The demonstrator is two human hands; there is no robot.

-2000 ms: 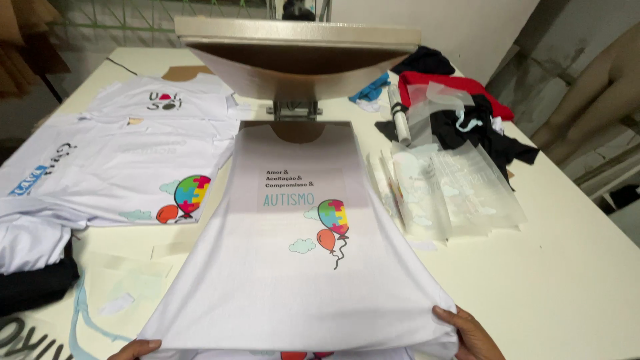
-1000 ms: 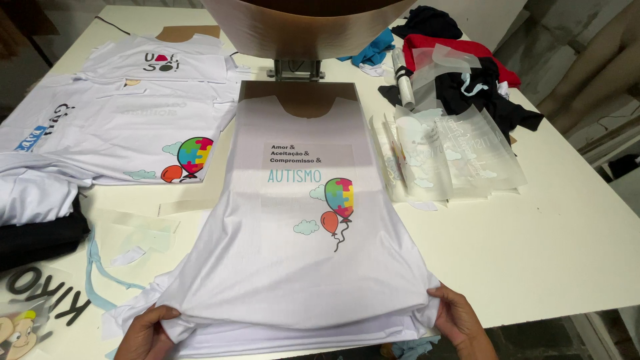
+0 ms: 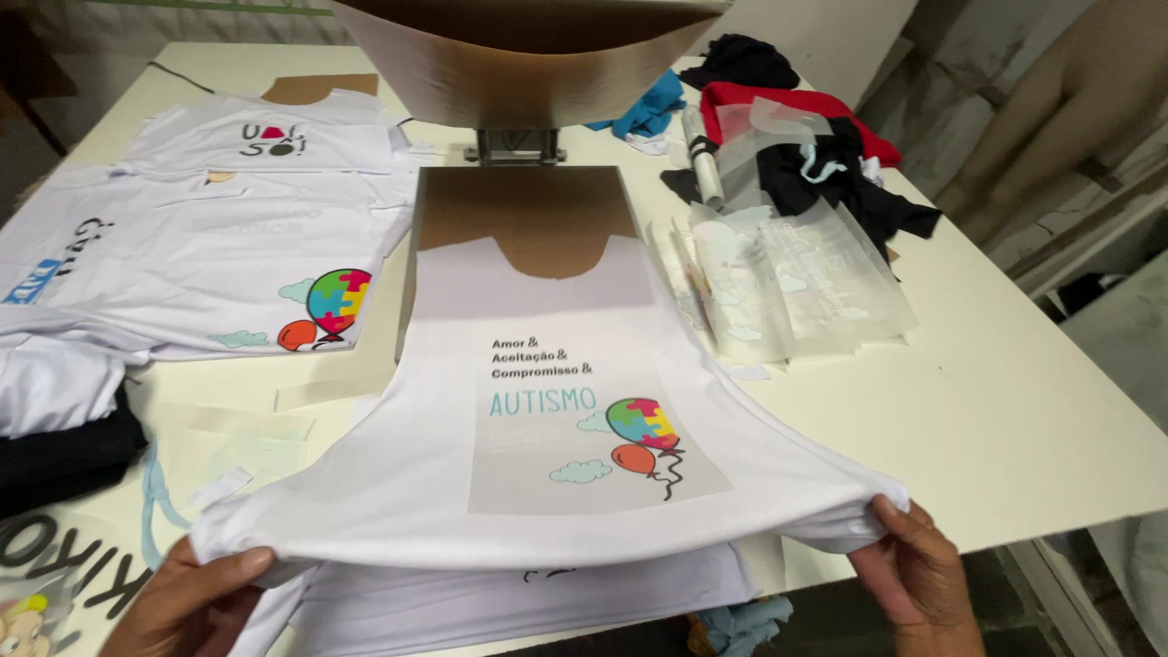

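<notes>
A white shirt panel (image 3: 411, 493) with a printed transfer of balloons and lettering lies over the lower platen (image 3: 520, 201) of a heat press, its neckline partway down the brown surface. At its lower left corner my left hand (image 3: 205, 593) grips the cloth between thumb and fingers. The lower right corner is pinched in my right hand (image 3: 912, 566), and the hem stretches between both hands. The raised upper platen (image 3: 538, 73) hangs above the back end. Under the hem, another piece of white fabric (image 3: 520, 602) lies at the table's front edge.
Printed white shirts (image 3: 164, 246) lie at the left, above dark cloth (image 3: 68, 456). Translucent transfer sheets (image 3: 803, 292), a roll (image 3: 703, 164) and black (image 3: 839, 182), red (image 3: 858, 123) and blue (image 3: 648, 109) cloths lie at the right. Lettered film (image 3: 73, 575) is at the lower left.
The shirt has slid toward me, baring more of the brown platen behind its neckline. Both hands still hold its lower corners, and the hem is now pulled wider and lifted over the fabric beneath.
</notes>
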